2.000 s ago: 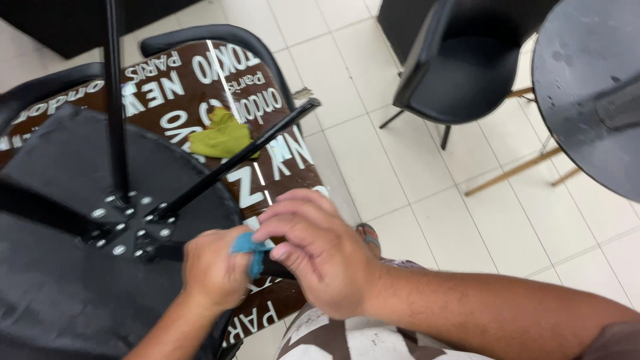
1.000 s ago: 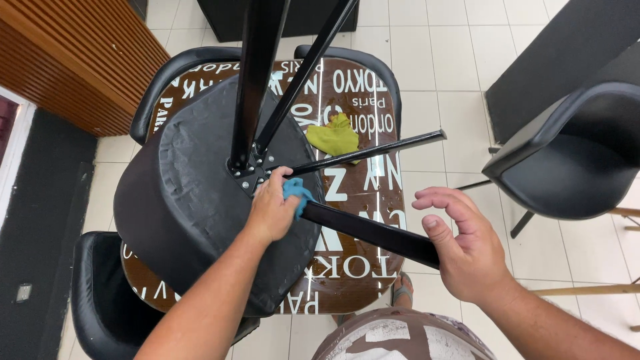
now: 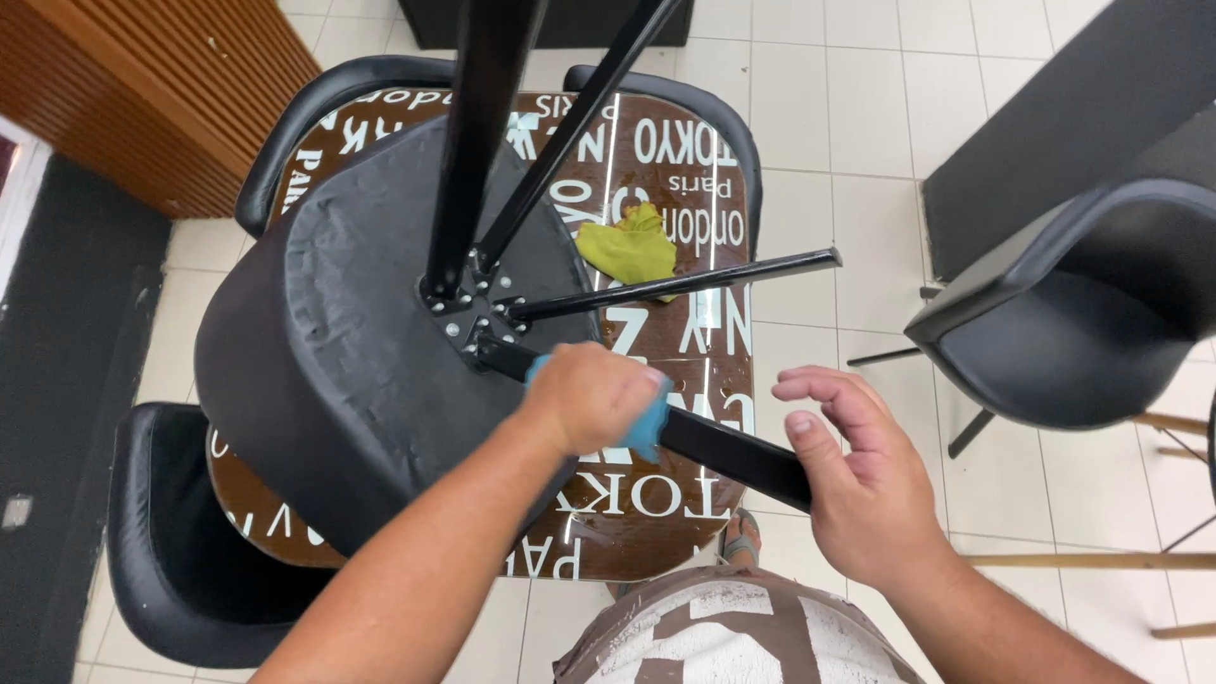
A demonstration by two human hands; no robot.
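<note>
A black padded chair [image 3: 351, 313] lies upside down on a brown table printed with city names [image 3: 608, 532], its metal legs pointing up and outward. My left hand [image 3: 594, 399] is closed around the nearest black leg [image 3: 731, 458], pressing a blue cloth [image 3: 651, 427] against it. At the far end of that leg is my right hand [image 3: 855, 475], its fingers apart and curved, its palm by the leg's tip; whether it touches is hard to tell. A yellow-green cloth [image 3: 629, 249] lies crumpled on the table beyond another leg [image 3: 684, 283].
Black chairs stand around the table, one at the lower left [image 3: 142, 570] and another at the right [image 3: 1054, 351]. Wooden legs [image 3: 1083, 560] show at the lower right. A slatted brown panel [image 3: 161, 95] rises at the upper left. The floor has pale tiles.
My left hand with the blue cloth has moved outward along the leg, away from the chair's centre bracket where it was a second ago. Two seconds ago both hands were together at the cloth.
</note>
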